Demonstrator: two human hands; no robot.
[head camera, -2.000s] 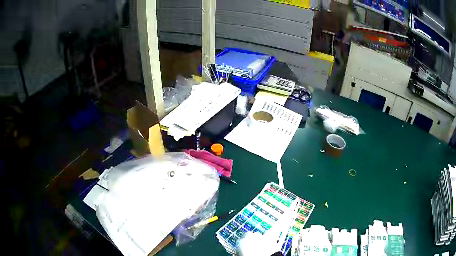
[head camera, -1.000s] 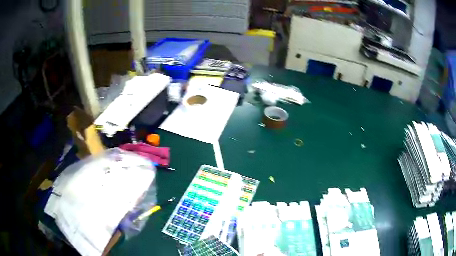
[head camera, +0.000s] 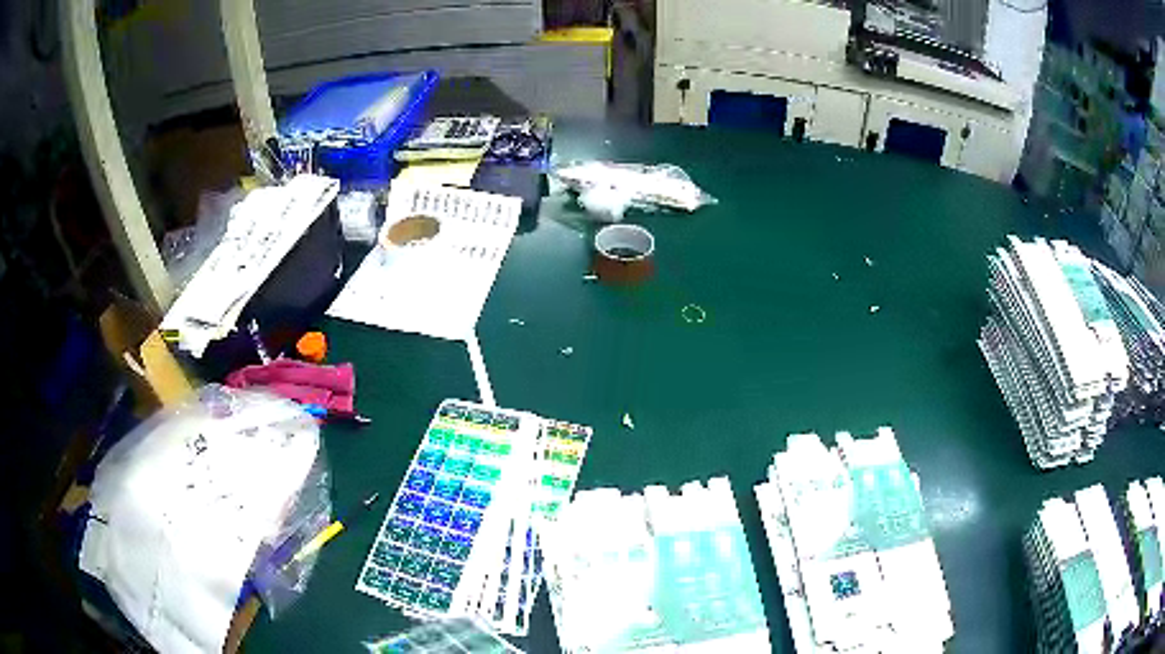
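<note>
Neither of my hands can be made out in the head view. Shiny label sheets (head camera: 441, 505) in a blue-green grid lie at the lower middle, with plain white backing strips over their right part. Part of another label sheet (head camera: 441, 638) shows at the bottom edge. Right of them lies a pile of flat white and teal cartons (head camera: 700, 575), cut off by the bottom edge. A second carton pile (head camera: 859, 543), slightly fanned, lies further right, with a small dark square print on its top carton.
Tall carton stacks (head camera: 1054, 351) lean at the right; more (head camera: 1086, 575) stand lower right. A brown tape roll (head camera: 624, 256) stands mid-table. A tan tape roll (head camera: 413, 231) lies on a printed sheet (head camera: 441, 288). A plastic bag with papers (head camera: 205, 498) and a pink cloth (head camera: 300, 383) lie left.
The camera view has turned right, so the table's things have shifted left and more carton stacks show. The white blur over the label sheets at the bottom edge is gone.
</note>
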